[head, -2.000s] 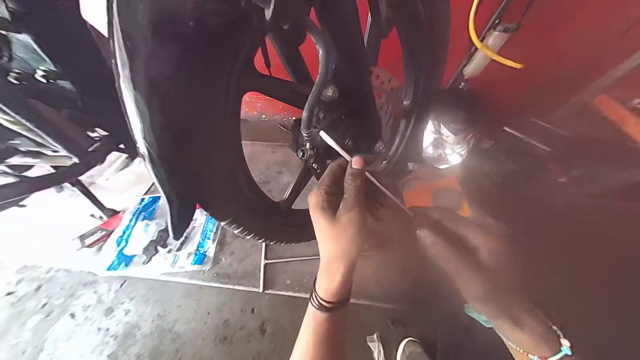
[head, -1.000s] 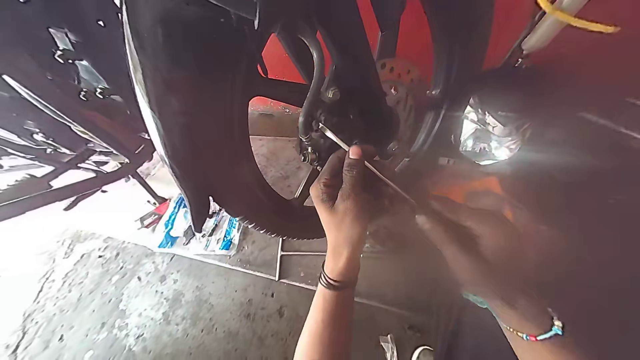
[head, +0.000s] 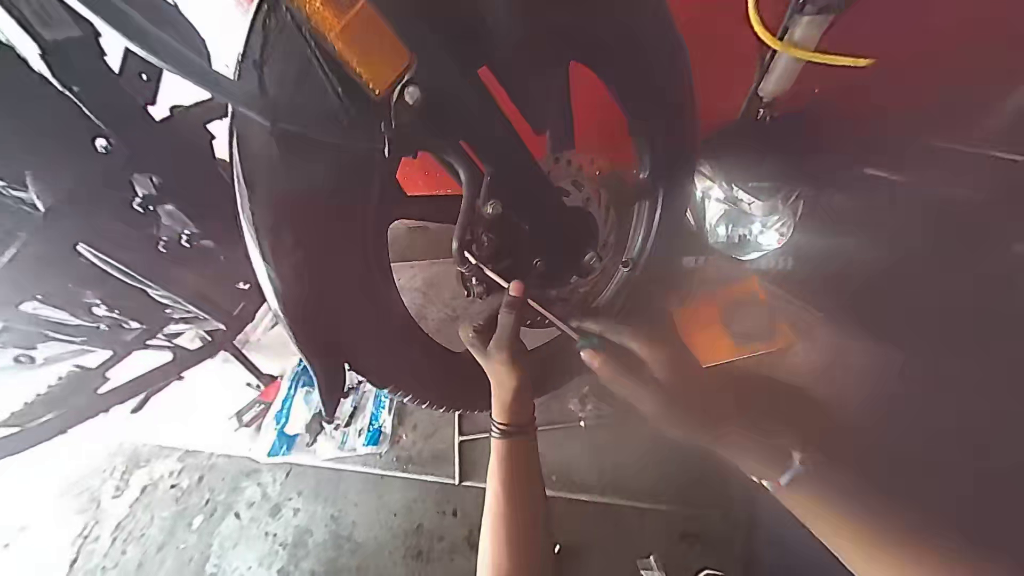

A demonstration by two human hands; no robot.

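Observation:
A motorcycle's front wheel, with its black tyre (head: 344,280), fills the middle of the head view. A black brake caliper (head: 512,240) sits low on the fork, in front of the perforated brake disc (head: 576,172). A thin metal shaft, seemingly a screwdriver's (head: 548,314), slants from the caliper's lower left down to the right. My left hand (head: 504,340), dark bands at its wrist, steadies this shaft between thumb and fingers. Around the dark green handle (head: 588,342) at the shaft's other end, my right hand (head: 656,368) is closed; it is blurred. The tip's exact contact is unclear.
An orange reflector (head: 360,44) is above the caliper. A headlight (head: 748,212) and an orange piece (head: 732,320) lie right of the wheel, under a yellow hose (head: 808,54). A blue and white plastic bag (head: 296,416) rests on the floor at lower left. Black motorcycle parts (head: 152,200) stand at left.
The view has shifted, bringing the orange reflector into sight. Both hands remain at the shaft near the caliper.

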